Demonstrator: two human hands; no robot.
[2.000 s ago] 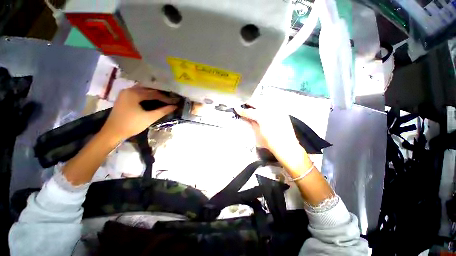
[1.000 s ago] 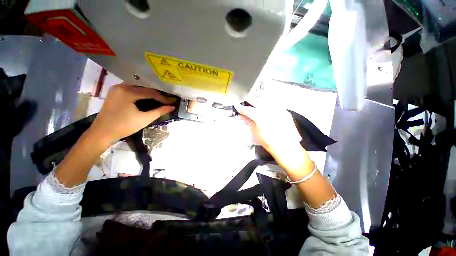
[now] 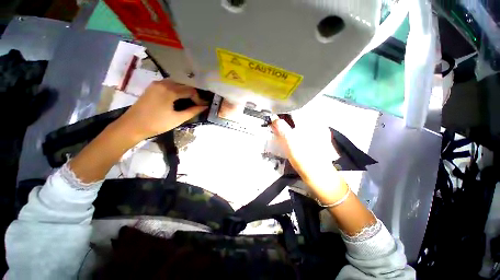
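My left hand (image 3: 164, 107) grips black webbing (image 3: 186, 104) at the left end of the silvery clamp frame (image 3: 233, 123), under the pale sewing machine head (image 3: 263, 33). My right hand (image 3: 290, 143) is at the clamp's right side, its fingertips closed on a small dark piece (image 3: 282, 120); glare hides its exact shape. A camouflage strap (image 3: 82, 134) runs left from under my left hand. A black strap end (image 3: 352, 150) sticks out to the right of my right hand.
A camouflage shoulder strap (image 3: 148, 199) with black webbing lies nearest me on the white work plate (image 3: 214, 169). Black pieces are heaped at right (image 3: 458, 191). A dark pile (image 3: 22, 82) is at the left table edge. A white tube (image 3: 421, 71) hangs right of the head.
The camera view has shifted, so the machine head sits further right in the picture and more of the clamp frame shows. Both hands stay at the clamp.
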